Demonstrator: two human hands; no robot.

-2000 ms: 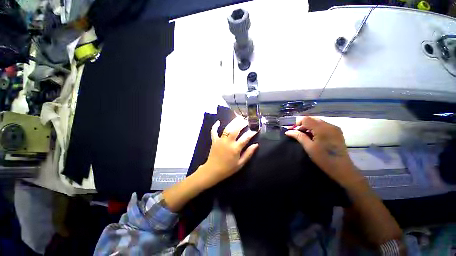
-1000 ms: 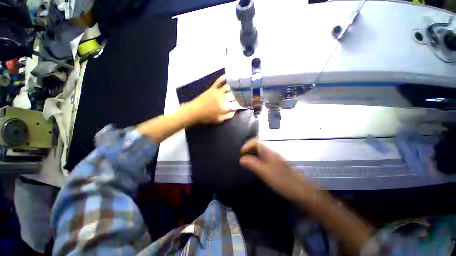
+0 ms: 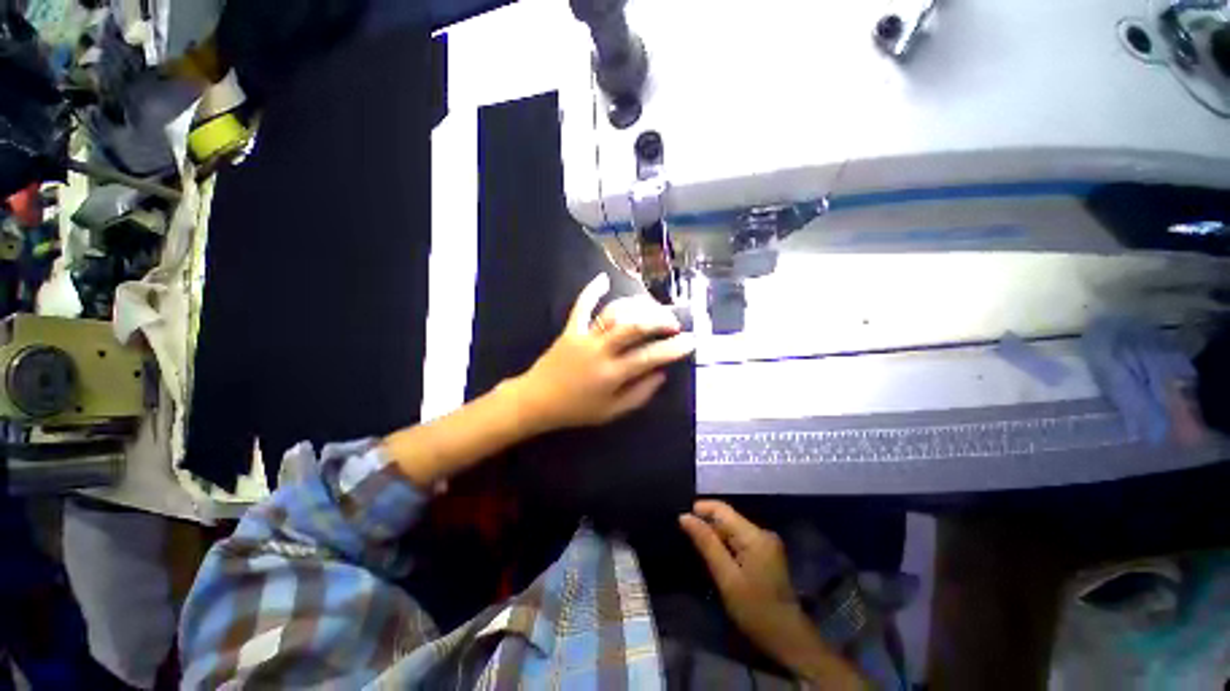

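Observation:
A black cloth panel [image 3: 519,257] lies under the presser foot [image 3: 658,270] and runs down over the table's front edge. Its right edge is straight and lies just below the needle area. My left hand [image 3: 614,354] lies on the panel with fingers spread, fingertips close to the foot. My right hand [image 3: 735,547] pinches the panel's right edge at the table's front edge, thumb and forefinger together. The white sewing machine head [image 3: 917,122] stands above the cloth.
More black panels [image 3: 317,257] lie at the left. A yellow roll [image 3: 219,136] and piled cloth are at the upper left. A beige machine part [image 3: 78,371] is at the far left. A printed ruler [image 3: 890,443] runs along the front edge. Pale blue scraps [image 3: 1130,375] lie at the right.
The panel now lies straighter and reaches further up behind the foot. My left hand has moved right and down beside the foot. My right hand has moved down to the table's front edge.

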